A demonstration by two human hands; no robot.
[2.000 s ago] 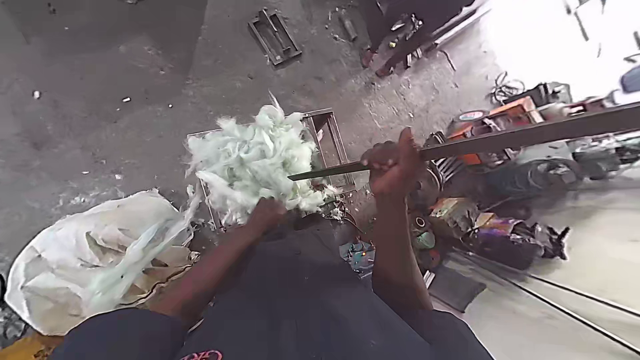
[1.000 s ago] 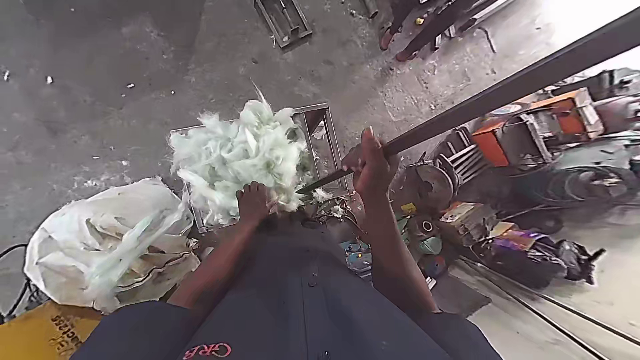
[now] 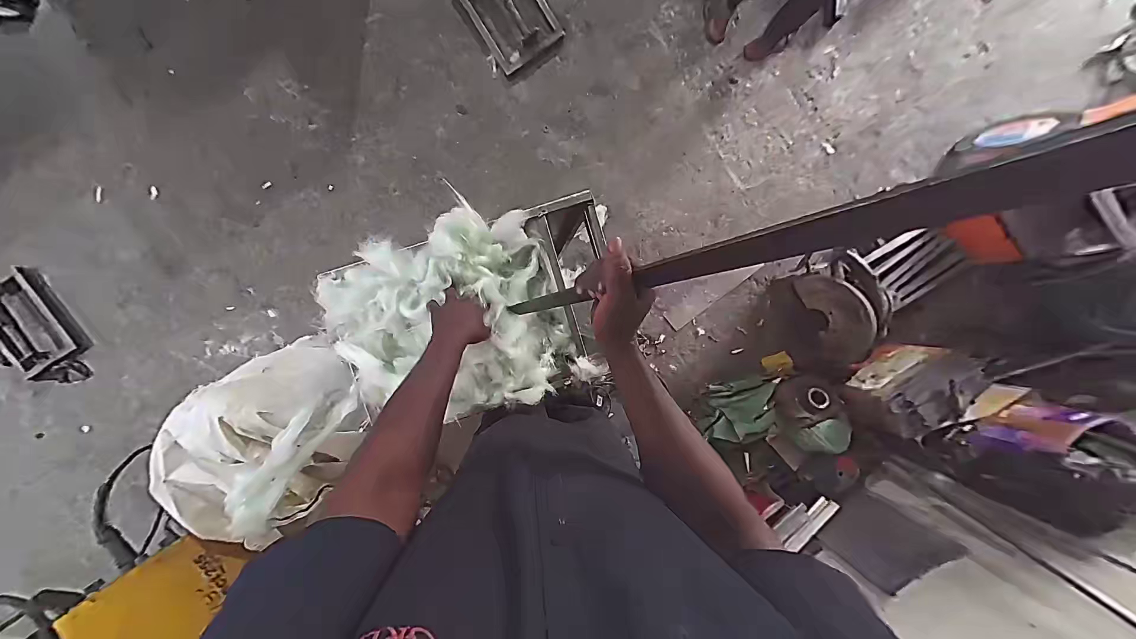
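Note:
My right hand (image 3: 617, 297) is closed around a long dark metal bar (image 3: 799, 232), which runs from the upper right down to a heap of pale green-white fibre (image 3: 497, 355). The bar's lower tip lies against or in the fibre. My left hand (image 3: 460, 318) presses into the middle of that heap, left of the tip; its fingers are partly buried, so their grip cannot be told. Beneath the fibre is a metal frame (image 3: 557, 209), its right end bare. More fibre hangs over a white sack (image 3: 213, 417) at the lower left.
A yellow container (image 3: 151, 590) stands at the lower left. On the right, close to my arm, lie a grinding disc or wheel (image 3: 821, 315), a green cloth (image 3: 741, 408) and assorted boxes. Metal frames (image 3: 510, 35) sit on the concrete floor. Another person's feet (image 3: 763, 44) show at the top.
My left hand has moved up from the near edge of the fibre into its middle. My right hand stays closed around the bar. The view has shifted.

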